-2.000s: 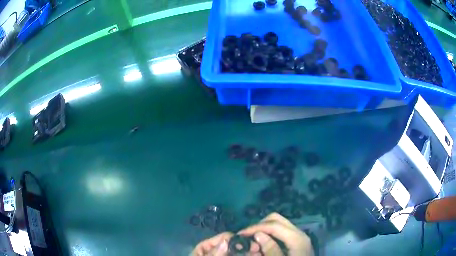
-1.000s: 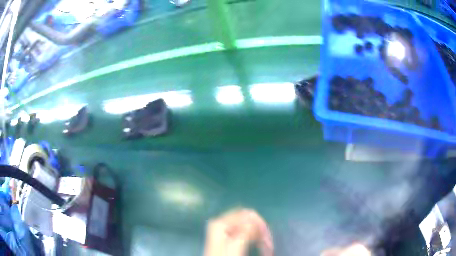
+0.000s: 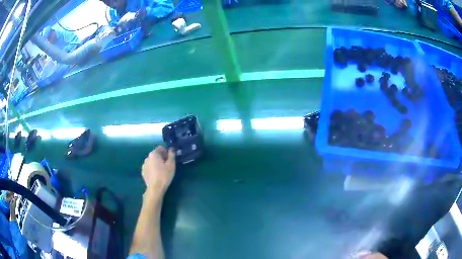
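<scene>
My left hand (image 3: 159,169) is stretched forward on the green surface, its fingers closed on the lower left edge of a black plastic housing (image 3: 184,139). The housing's open interior with raised details faces up. My right hand (image 3: 371,256) shows only as a small sliver cut off by the bottom edge, so its fingers and anything in it are hidden. A blurred dark shape covers the area above it, where no small parts can be made out.
A blue bin (image 3: 390,155) with black rings stands at right, a second blue bin (image 3: 439,50) beside it. More housings (image 3: 80,143) lie at left. A boxed device (image 3: 83,227) with a thick black hose stands lower left. People in blue are across the bench.
The view has swung left. My hands, together around a small black ring two seconds ago, are now apart. My left hand has reached forward and taken hold of a housing.
</scene>
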